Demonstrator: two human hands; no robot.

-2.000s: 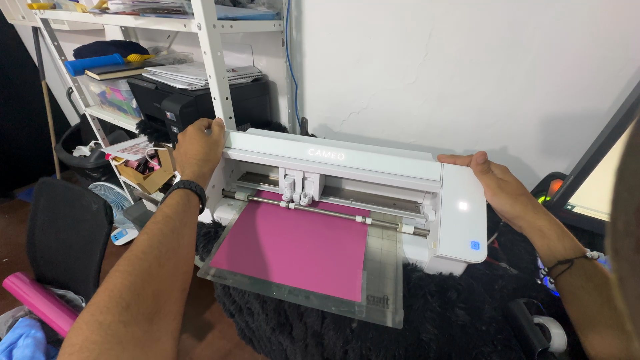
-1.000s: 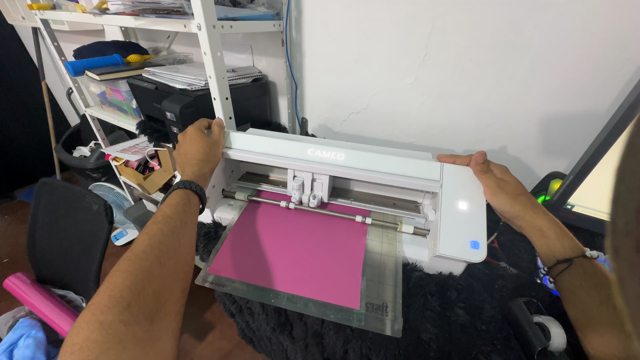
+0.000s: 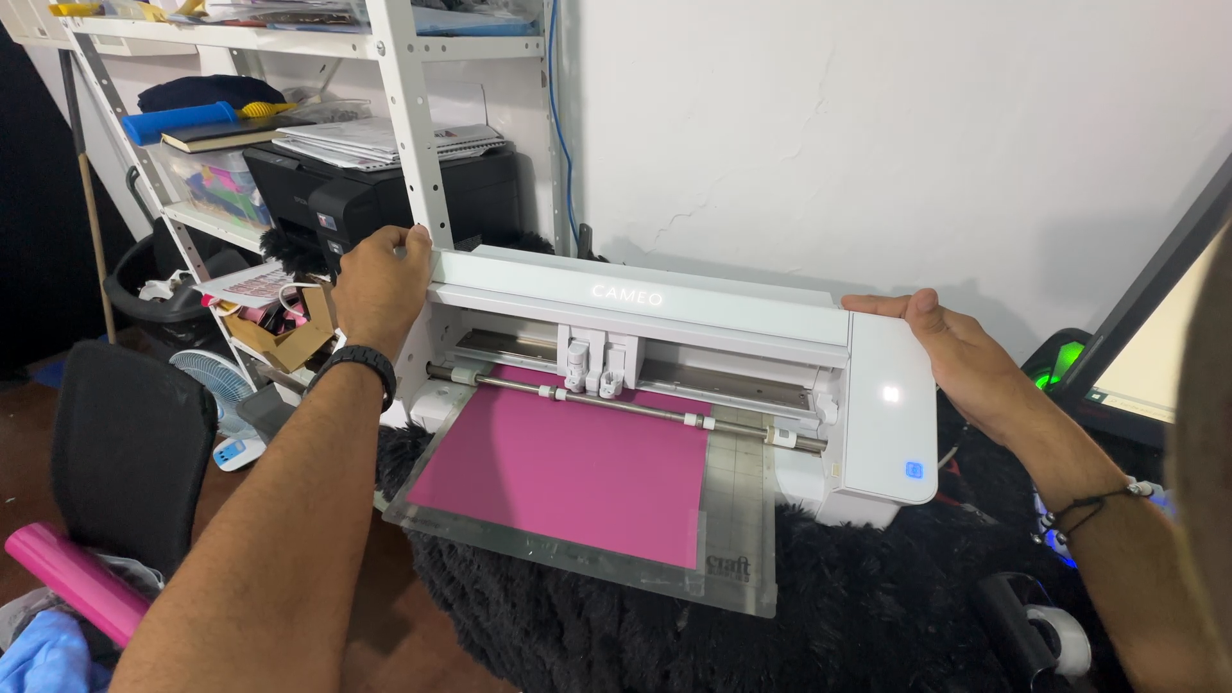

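A white Cameo cutting machine (image 3: 890, 351) stands on black shaggy fabric with its front lit. My left hand (image 3: 385, 284) rests with bent fingers at the machine's left end; whether it grips the edge cannot be told. My right hand (image 3: 948, 351) lies against the upper right corner, index finger along the top and thumb raised. A pink sheet (image 3: 577, 472) lies on a translucent gridded cutting mat (image 3: 741, 529), which passes under the roller bar (image 3: 654, 414). Above the bar sits the white tool carriage (image 3: 602, 361), left of the middle. The mat's rear part is hidden inside the machine.
White metal shelving (image 3: 409, 125) with a black printer (image 3: 337, 197) stands behind left. At the right are a monitor (image 3: 1155, 337) and a tape roll (image 3: 1059, 640). A black chair (image 3: 135, 452), a fan (image 3: 212, 385) and a pink roll (image 3: 77, 582) are at the left.
The tool carriage has moved to the right along its rail since the earliest frame. The mat and pink sheet have shifted slightly. Both hands have stayed at the machine's ends.
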